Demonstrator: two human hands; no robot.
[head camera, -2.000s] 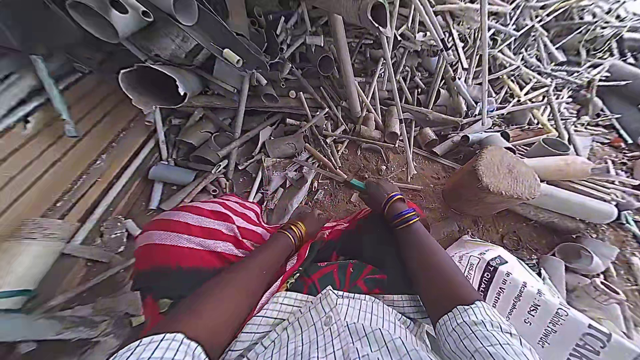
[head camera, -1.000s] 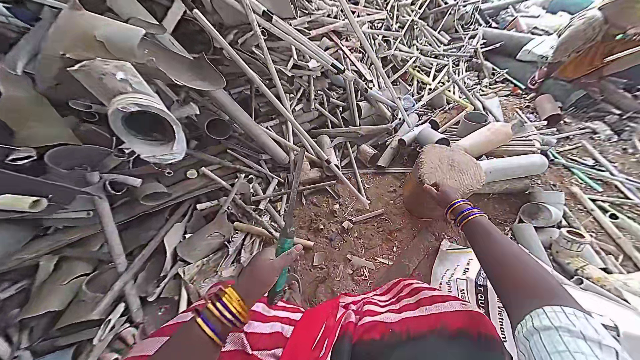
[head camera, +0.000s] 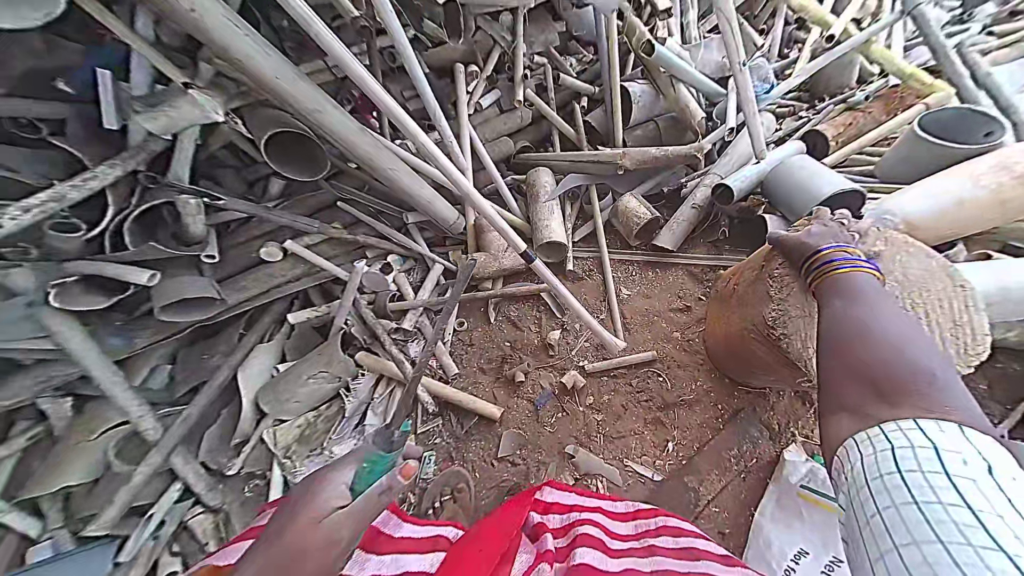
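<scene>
My left hand (head camera: 344, 496), at the lower left, is closed around the green handle of a long, narrow, dark blade (head camera: 432, 344), which points up and away over the scrap. On the right, my right hand (head camera: 816, 240) lies on the far top edge of a thick wooden block (head camera: 760, 320), with its fingers over the rim. Whether the fingers grip the block hard cannot be seen. Grey pipe offcuts (head camera: 812, 188) lie just beyond that hand. A short tan pipe (head camera: 432, 386) lies on the ground beside the blade.
Piled plastic pipes and broken pieces (head camera: 320, 376) fill the left and far side. A long pale pipe (head camera: 480, 200) slants down onto the brown soil (head camera: 592, 416). A printed white sack (head camera: 800, 520) lies at the lower right, and a sandal (head camera: 448, 496) shows near my left hand.
Two seconds ago both hands were close together over my lap. My right hand has since moved right onto the wooden block, and my left hand holds the green-handled blade. The view has shifted.
</scene>
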